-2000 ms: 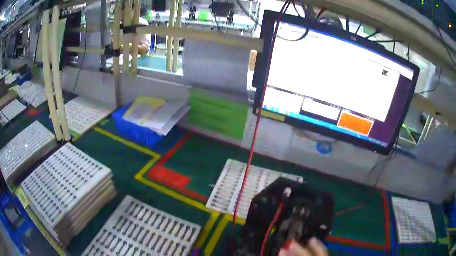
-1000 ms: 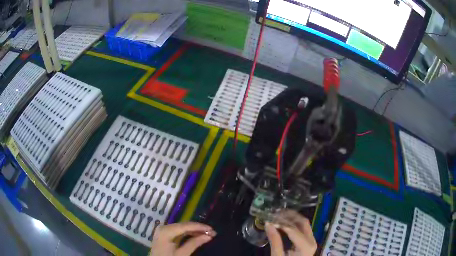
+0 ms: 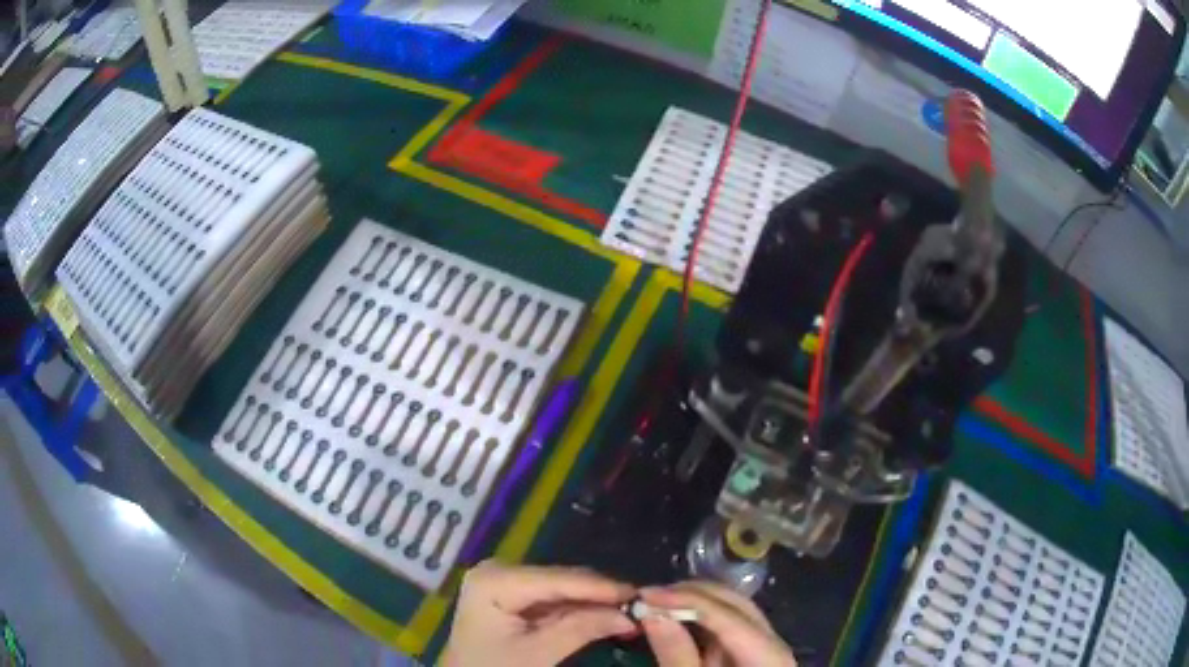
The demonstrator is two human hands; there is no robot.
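My left hand [image 3: 545, 618] and my right hand [image 3: 715, 629] meet at the bottom centre, fingertips together on a small module [image 3: 662, 611] with a dark round end and a pale strip. Both hands are cut off by the lower edge. The black test fixture [image 3: 867, 306] stands just beyond them. Its toggle clamp lever with red grip [image 3: 968, 136] points up. The clear and metal pressure head [image 3: 782, 485] sits above the silvery round nest [image 3: 725, 558]. I cannot tell whether the nest holds anything.
The left tray [image 3: 404, 397] lies beside a purple strip [image 3: 519, 472]. A tray stack [image 3: 196, 241] is at far left. The right tray [image 3: 998, 593] and a spare tray [image 3: 711, 196] lie around the fixture. A red lead [image 3: 717, 183] hangs down. A monitor [image 3: 1043, 65] and blue bin [image 3: 411, 42] are behind.
The red grip, low under a hand at first, now stands up. My hands have come together on the module, away from the nest. The orange screen panel turned green. The view has tilted down.
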